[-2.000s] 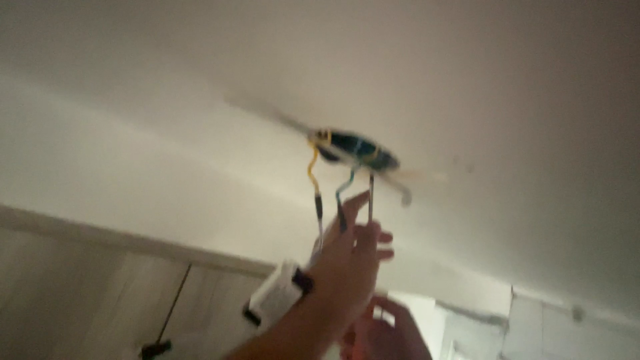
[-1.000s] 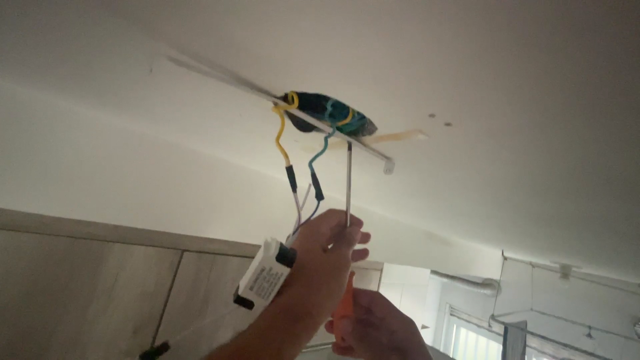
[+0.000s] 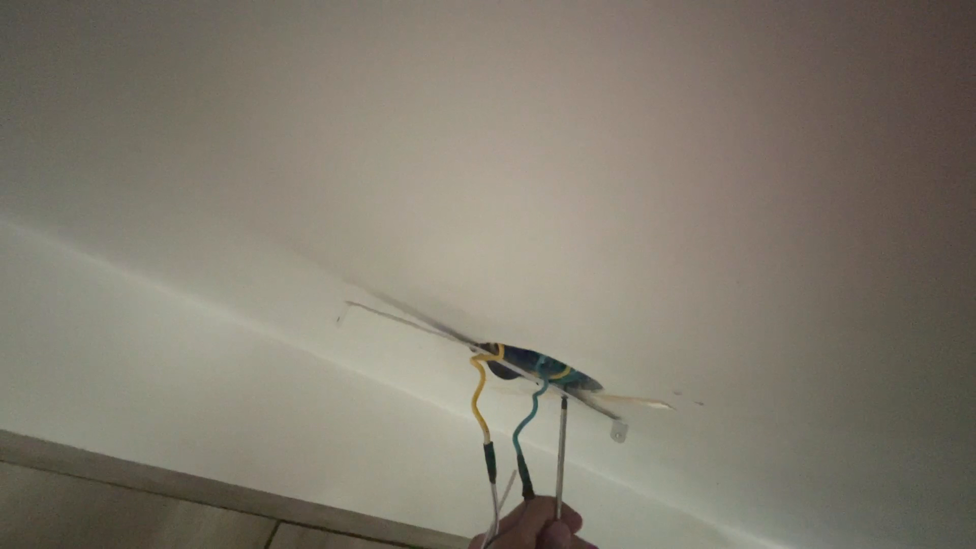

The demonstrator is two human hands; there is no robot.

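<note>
My left hand [image 3: 537,526] is at the bottom edge, its fingers around the thin metal shaft of a screwdriver [image 3: 562,457]. The shaft points up, its tip at a narrow metal mounting bracket [image 3: 419,326] below the ceiling. Behind the bracket, a dark ceiling opening [image 3: 534,364] holds bundled wires. A yellow wire [image 3: 478,396] and a blue-green wire [image 3: 526,418] hang down, each ending in a black-taped joint. Thin pale leads run from the joints past my left hand. My right hand and the screwdriver's handle are out of view.
The white ceiling [image 3: 488,168] fills most of the view, with small holes [image 3: 688,398] right of the bracket. A white wall or beam face [image 3: 191,366] slopes below it. Wood-look panels [image 3: 137,503] with a trim strip are at the lower left.
The view has shifted upward, so my right hand, the orange screwdriver handle and the white driver box seen earlier are out of frame. My left hand remains at the shaft.
</note>
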